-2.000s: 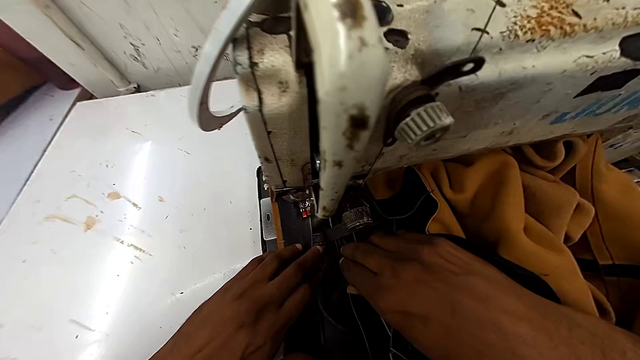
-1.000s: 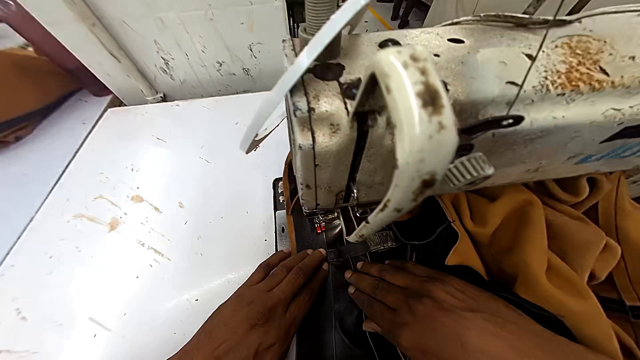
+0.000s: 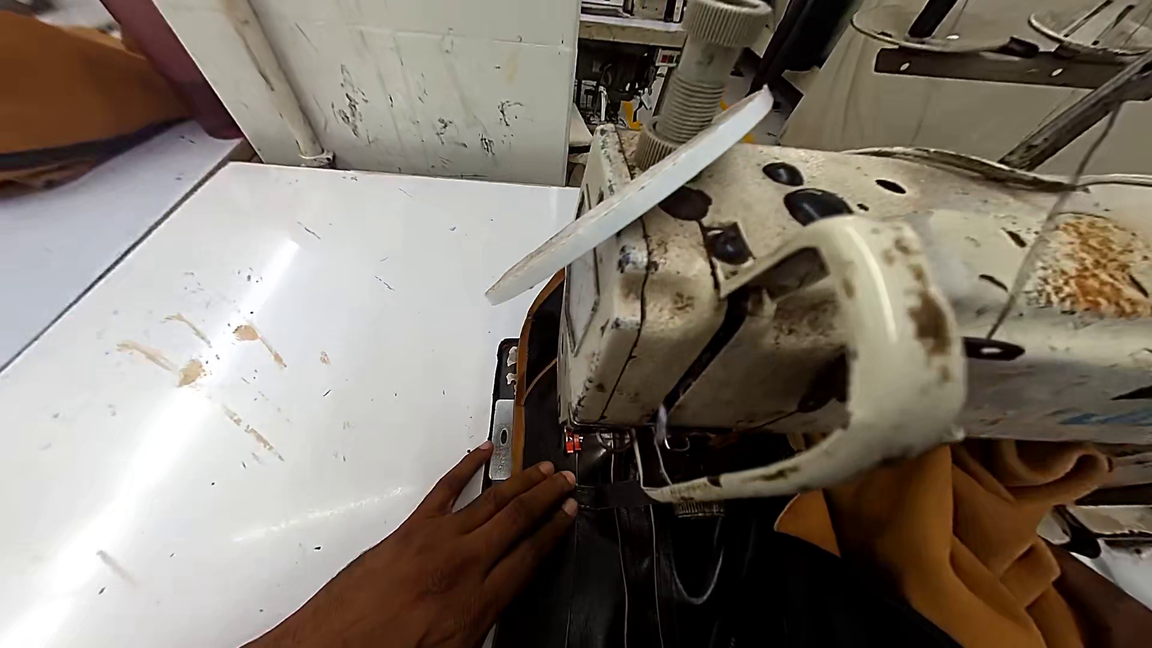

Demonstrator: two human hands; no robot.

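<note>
My left hand [image 3: 450, 558] lies flat, fingers a little apart, its fingertips on a black leather-like piece [image 3: 598, 576] with pale stitch lines. That piece runs beneath the head of an off-white industrial sewing machine [image 3: 666, 297]. Just past my fingertips is a small red part [image 3: 573, 442] near the needle area, which the machine's curved lever guard [image 3: 909, 333] partly hides. Tan-brown fabric [image 3: 954, 540] is bunched to the right, under the machine arm. My right hand is out of sight; only a bit of forearm shows at the lower right edge, beside the fabric.
A white worktable [image 3: 270, 387] with scratches and brown marks spreads to the left. Behind it stands a white metal panel [image 3: 459, 81]. Brown cloth [image 3: 81, 90] and a person's sleeve [image 3: 175, 54] are at the upper left. Thread-stand rings [image 3: 945, 40] are at the upper right.
My right hand has left the black piece beside the needle area and moved right, out of sight. My left hand stays on the piece. The view has tilted up.
</note>
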